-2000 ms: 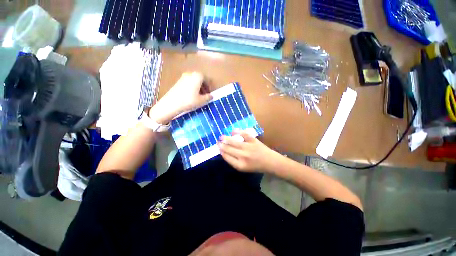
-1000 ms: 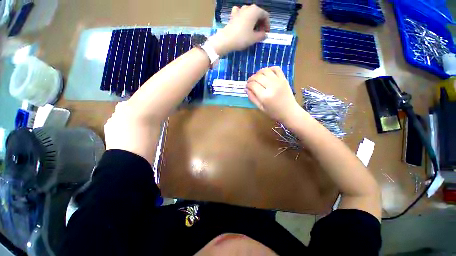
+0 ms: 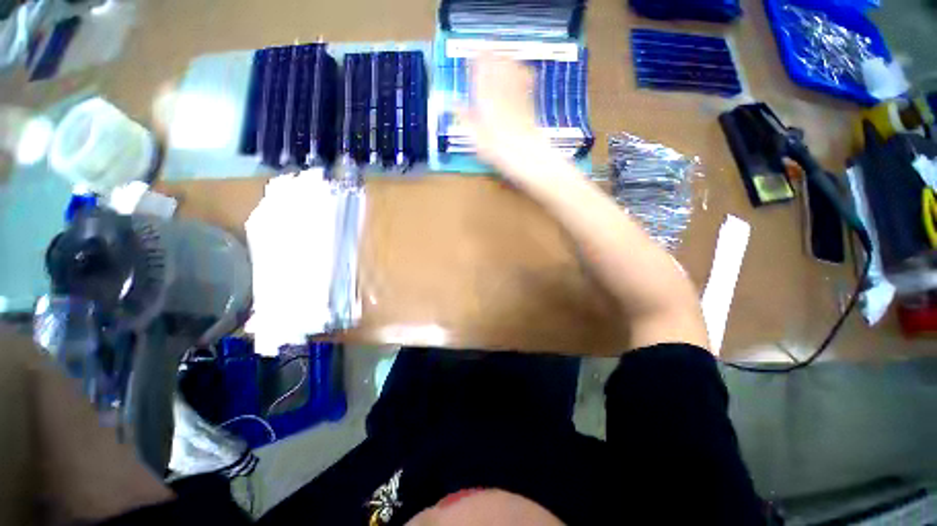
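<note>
My right hand (image 3: 500,98), blurred, is stretched forward over the stack of finished strings (image 3: 563,98), blue with white edges, on the green mat (image 3: 214,108). Its fingers are too blurred to tell whether they hold anything. My left arm (image 3: 72,442) is raised close to the camera at the lower left, and the left hand is out of the picture. Dark loose solar cells (image 3: 295,108) lie in two stacks left of the strings.
White strips (image 3: 291,257) and long silver ribbon (image 3: 348,252) lie at left, short ribbon pieces (image 3: 652,185) at right. A loose white strip (image 3: 726,272), the iron stand (image 3: 755,154), its cable and the blue tray (image 3: 871,46) are further right. The fan (image 3: 195,277) stands at left.
One second ago both hands were at the finished strings stack. My left arm has swung back to the lower left, its hand leaving the picture. The blue piece held two seconds ago is no longer in hand view.
</note>
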